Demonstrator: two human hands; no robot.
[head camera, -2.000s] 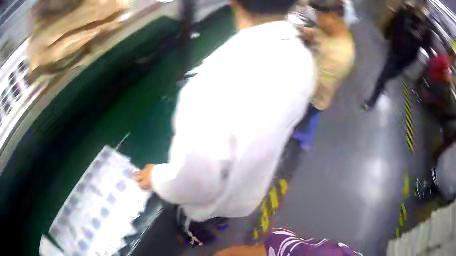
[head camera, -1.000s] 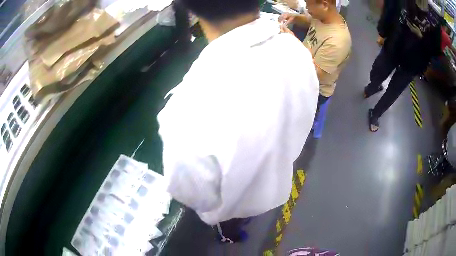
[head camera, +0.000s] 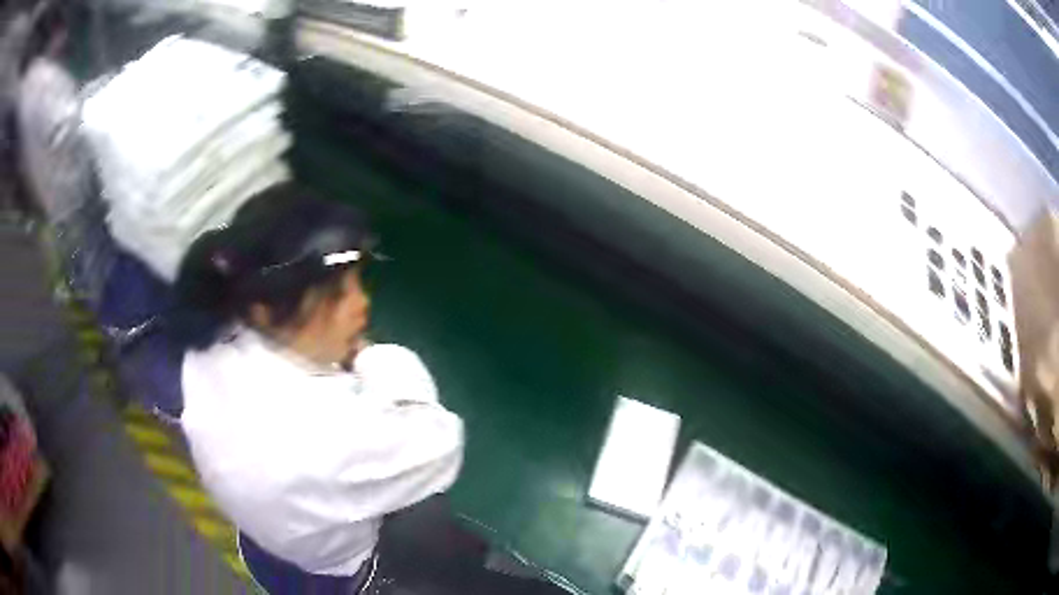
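Observation:
Neither of my hands is in the picture. A white tray (head camera: 755, 535) lies on the green bench (head camera: 523, 337) at the lower right, cut off by the bottom edge. It holds rows of greyish pouches with darker patches, blurred. A neat white rectangular stack (head camera: 635, 457) lies on the bench just left of the tray, close against its corner.
A person in a white smock (head camera: 314, 453) sits at the bench's left side, arms drawn in. Behind them stands a tall white pile (head camera: 192, 145). A raised white shelf (head camera: 743, 128) runs along the far side, with dark pieces in rows (head camera: 958, 279). Yellow-black tape (head camera: 174, 465) marks the floor.
The view has swung to the left along the bench. The tray now shows at the lower right, and the white stack and seated person have come into view. The standing white-smocked person has left the picture.

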